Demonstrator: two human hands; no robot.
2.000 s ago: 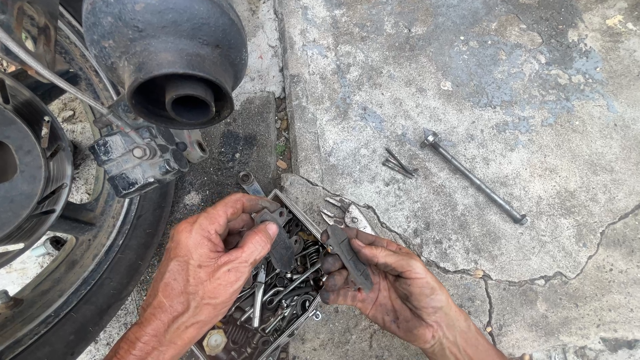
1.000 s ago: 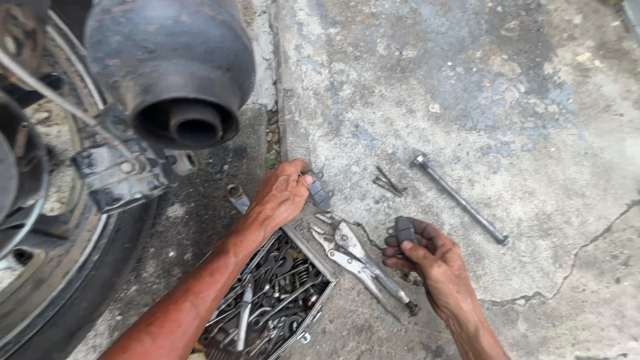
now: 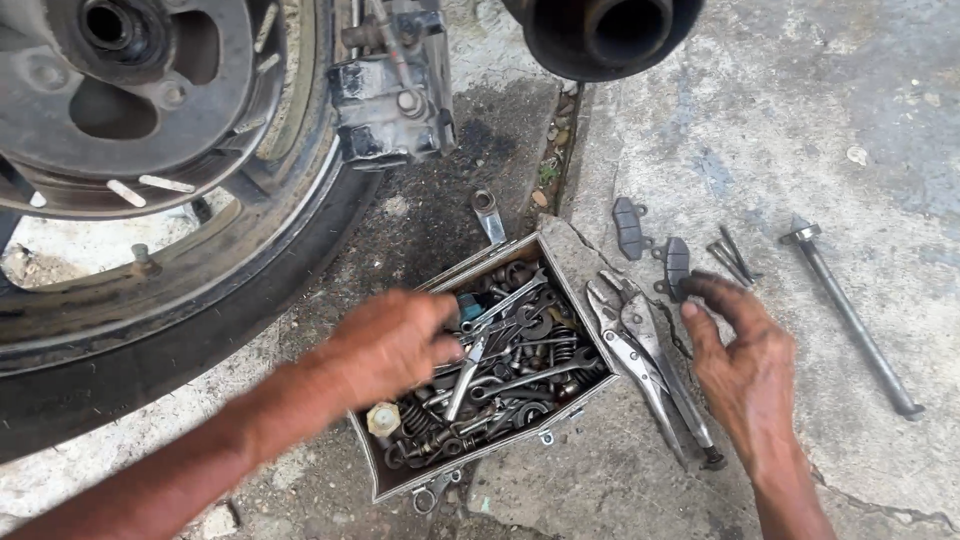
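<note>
Two brake pads lie side by side on the concrete, one brake pad (image 3: 628,229) at the left and the other brake pad (image 3: 676,262) at my right hand (image 3: 739,352). The fingertips of that hand touch or nearly touch the pad; its fingers are apart. Blurred, my left hand (image 3: 394,341) is over the left edge of a metal toolbox (image 3: 581,322) full of wrenches, springs and bolts; whether it holds anything is not clear. Locking pliers (image 3: 637,360) lie between the toolbox and my right hand.
A motorcycle wheel with brake disc (image 3: 259,112) and tire (image 3: 187,367) fills the left. Beside it hangs a brake caliper (image 3: 390,97); an exhaust muffler (image 3: 611,37) juts in at the top. Metal pins (image 3: 731,255), a long axle bolt (image 3: 855,319) and a ring wrench (image 3: 489,217) lie around.
Both brake pads, held in my hands two seconds ago, now lie on the concrete. My left hand has moved back over the toolbox. The view has shifted toward the wheel.
</note>
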